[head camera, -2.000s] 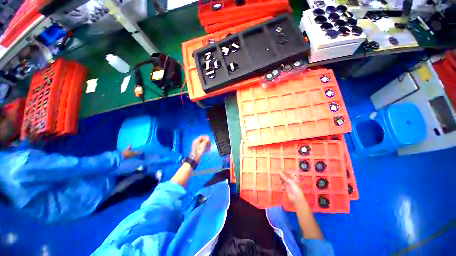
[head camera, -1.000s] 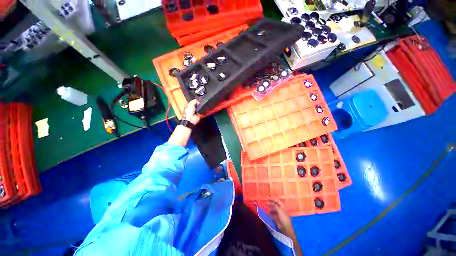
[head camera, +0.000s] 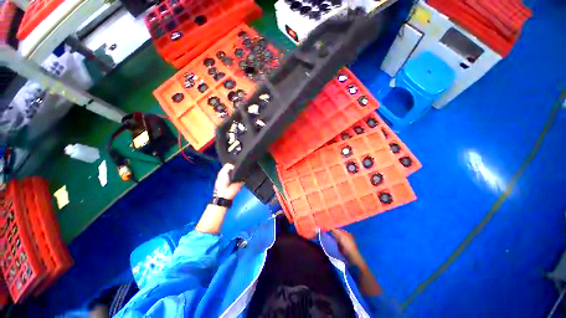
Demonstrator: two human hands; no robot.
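My left hand point(head camera: 226, 186) grips the near left corner of the black divided tray point(head camera: 288, 87), which is raised and tilted above the orange trays. Small pale parts point(head camera: 234, 135) lie in its left cells. My right hand point(head camera: 345, 242) is at the near edge of the lower orange-red compartment tray point(head camera: 329, 192); its fingers are partly hidden and its grip cannot be told. That tray holds several dark round units at its right side. Another orange tray point(head camera: 323, 121) overlaps it, partly under the black tray. The large-cell orange tray point(head camera: 195, 124) holds many loose round units.
A soldering station point(head camera: 146, 133) with cables and a white bottle point(head camera: 82, 153) are on the green bench. Stacked orange trays stand at far left point(head camera: 37, 236) and at the back point(head camera: 202, 28). A white box point(head camera: 310, 15) carries round units. A blue stool point(head camera: 424, 77) stands right.
My left hand has taken hold of the black tray and lifted and tilted it, uncovering the large-cell tray's units. My right hand has moved from over the lower tray to its near edge. The view has shifted.
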